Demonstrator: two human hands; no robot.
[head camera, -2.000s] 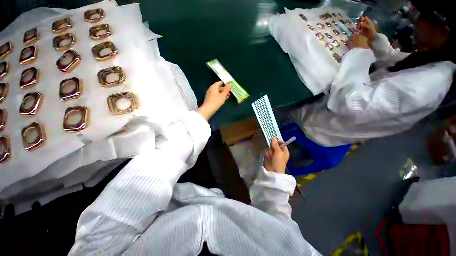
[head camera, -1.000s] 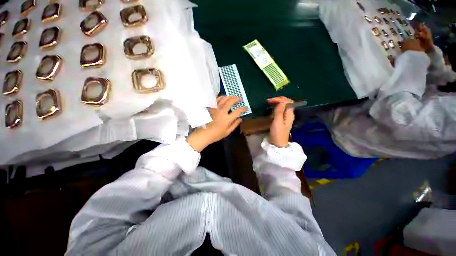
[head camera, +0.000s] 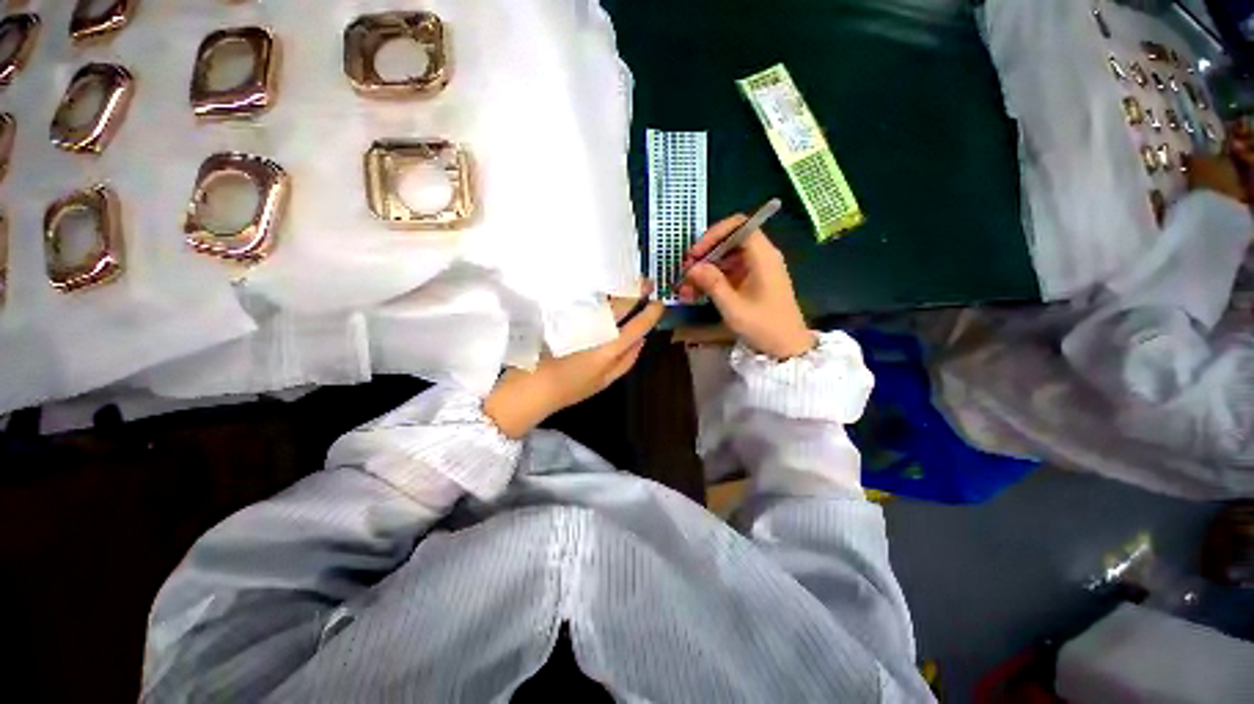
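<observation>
The adhesive sheet, pale blue with rows of small dark marks, lies on the green bench beside the foam stack. My right hand is shut on the grey tweezers; their tip is at the sheet's near end. My left hand is at the bench edge beside the foam, its fingertips by the sheet's near end; whether it grips anything I cannot tell. Rose-gold watch cases lie in rows on the white foam sheets. The green-yellow strip lies right of the sheet.
Another person's white sleeve is at the right, beside a second foam stack with small cases on it. A blue bin stands below the bench edge at the right. The near foam layers hang raggedly over the edge.
The adhesive sheet was in my right hand with the tweezers and now lies on the bench. My left hand has left the green-yellow strip, then drawn back from the sheet. The tweezers have moved onto the sheet.
</observation>
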